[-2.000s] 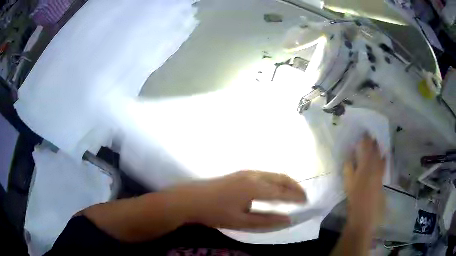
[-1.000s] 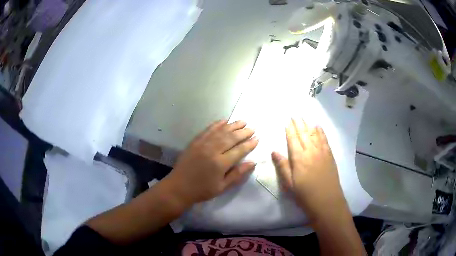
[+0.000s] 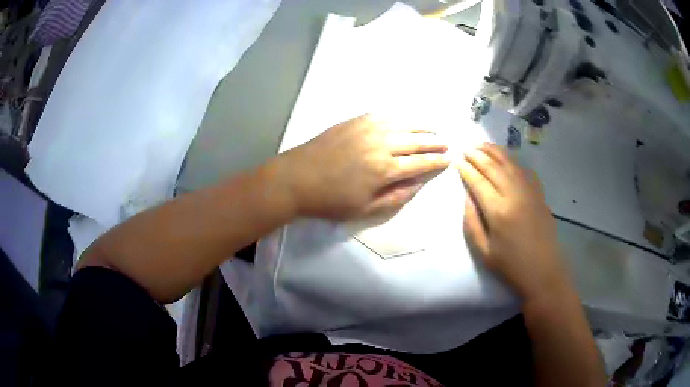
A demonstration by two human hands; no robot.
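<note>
A large white cloth panel [image 3: 363, 291] lies on the machine table, its upper part overexposed by the lamp and its lower part hanging over the front edge. A pointed pocket outline [image 3: 387, 246] shows as a faint V on it, partly under my left hand. My left hand [image 3: 363, 170] lies flat on the panel, fingers pointing right. My right hand [image 3: 503, 204] rests at the panel's right side, fingertips by the presser foot [image 3: 480, 107]. Both hands' fingertips nearly meet at the bright spot. Whether they pinch the cloth is unclear.
The off-white sewing machine head [image 3: 598, 113] stands at upper right. A broad white cloth pile [image 3: 144, 98] lies at left, with another white piece [image 3: 85, 233] below it. The grey-green table [image 3: 234, 125] shows between pile and panel. A dark seam crosses the table at right.
The panel has turned and shifted, its narrow end now at the upper middle and the V lower down. Both hands have moved up and right towards the needle area, and their fingertips have come together.
</note>
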